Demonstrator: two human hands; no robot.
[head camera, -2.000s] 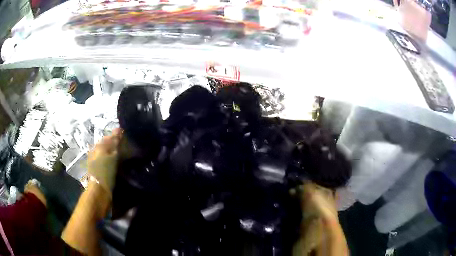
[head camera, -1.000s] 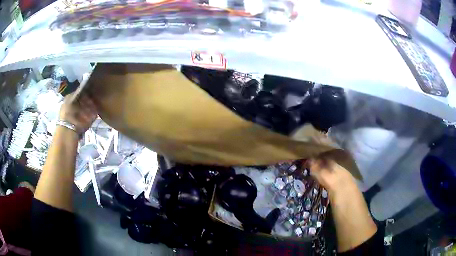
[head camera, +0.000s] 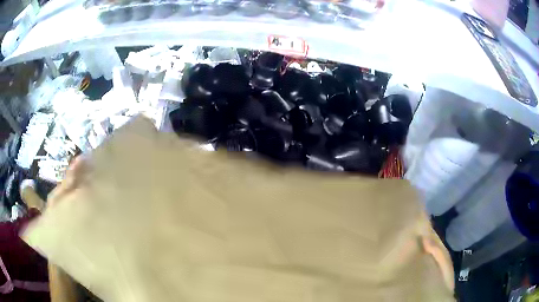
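Observation:
A large flat brown cardboard sheet (head camera: 260, 230) spans the lower middle of the view, blurred and tilted. My left hand (head camera: 68, 183) holds its left edge, with the fingers partly behind it. My right hand (head camera: 436, 253) holds its right edge and is mostly hidden by the sheet. Glossy black plastic housings (head camera: 266, 124) lie heaped beyond the sheet, below the bench edge. The sheet covers whatever is under it.
White plastic brackets (head camera: 88, 124) are piled at the left. The white bench edge (head camera: 236, 44) runs across the top, with a phone (head camera: 499, 59) on it at the right. Red wires (head camera: 391, 165) show by the housings. Another person's maroon sleeve (head camera: 18, 253) is at the lower left.
The sheet has come down and towards me between both hands, and now covers the nearer parts and small fittings. The heap of black housings beyond it is more exposed.

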